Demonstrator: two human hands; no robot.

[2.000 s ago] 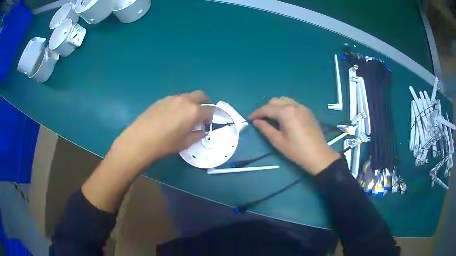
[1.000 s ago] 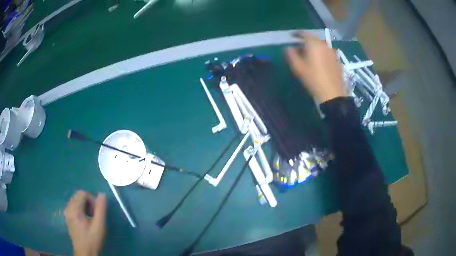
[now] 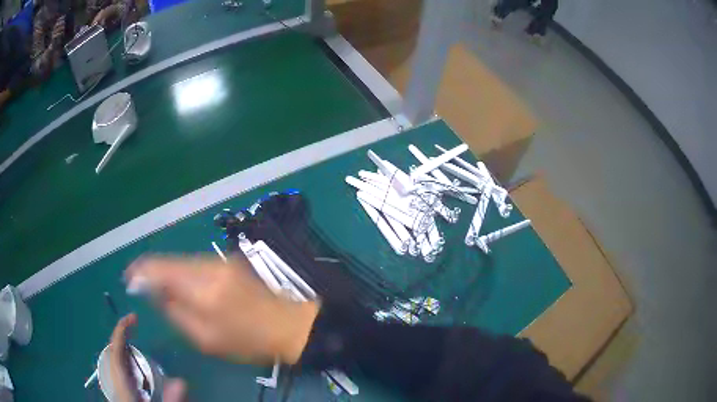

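Observation:
A round white housing lies at the bottom left, partly covered by my left hand. The left fingers lie over and beside the housing, gripping it; the rest of that hand is cut off by the bottom edge. My right hand is blurred, in the air above the bench, up and right of the housing. A pale spot shows at its fingertips, but I cannot tell whether it holds anything. A dark cable end shows above the left hand. White antennas and a black cable bundle lie partly behind the right arm.
A pile of white rods with thin wires lies near the bench's right corner. A pale rail separates bench and belt. A finished unit stands on the green belt. White housings sit at the left edge. Cardboard is beyond the corner.
The view has swung right. My right hand has moved from near the rod pile back left toward the housing. My left hand has moved from beside the housing onto it.

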